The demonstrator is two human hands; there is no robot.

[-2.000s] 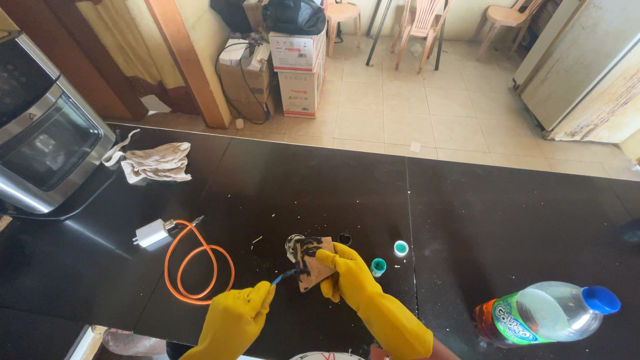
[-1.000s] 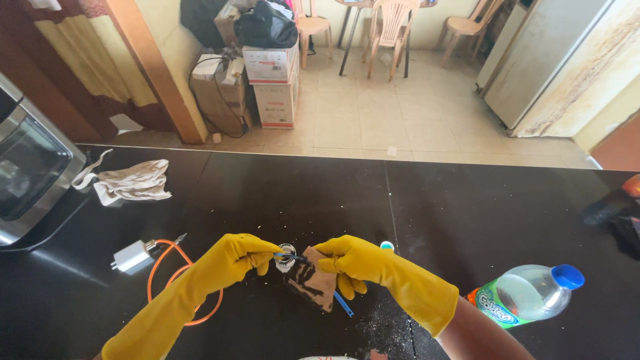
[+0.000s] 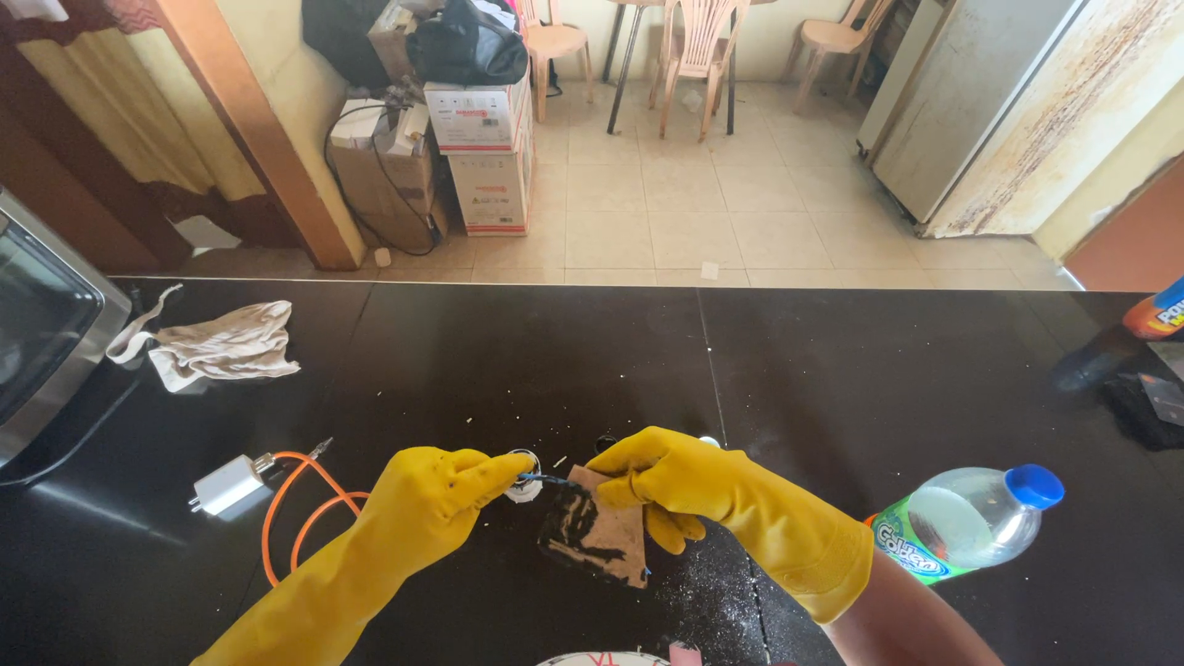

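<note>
Yellow rubber gloves cover both hands. My left hand (image 3: 453,490) pinches a thin blue tool (image 3: 548,478), whose far end meets the upper left part of a flat brown piece (image 3: 620,536). Black, wet-looking material covers much of that piece's left side and lower edge. My right hand (image 3: 661,476) holds the piece by its upper right part, tilted above the dark counter. Close to my left fingertips sits a small round container (image 3: 524,488), partly hidden by them. A small dark round thing (image 3: 605,443) lies just beyond my right fingers.
An orange cable with a white power adapter (image 3: 229,486) lies left, below a crumpled cloth (image 3: 227,342). A steel-framed appliance (image 3: 55,324) stands at the left edge. A plastic bottle with a blue cap (image 3: 962,518) lies right. White powder (image 3: 712,601) dusts the counter near my right forearm.
My left hand has moved from below the brown piece, where it was two seconds ago, to its left side. The blue tool is now at the piece's upper left part. The view has shifted.
</note>
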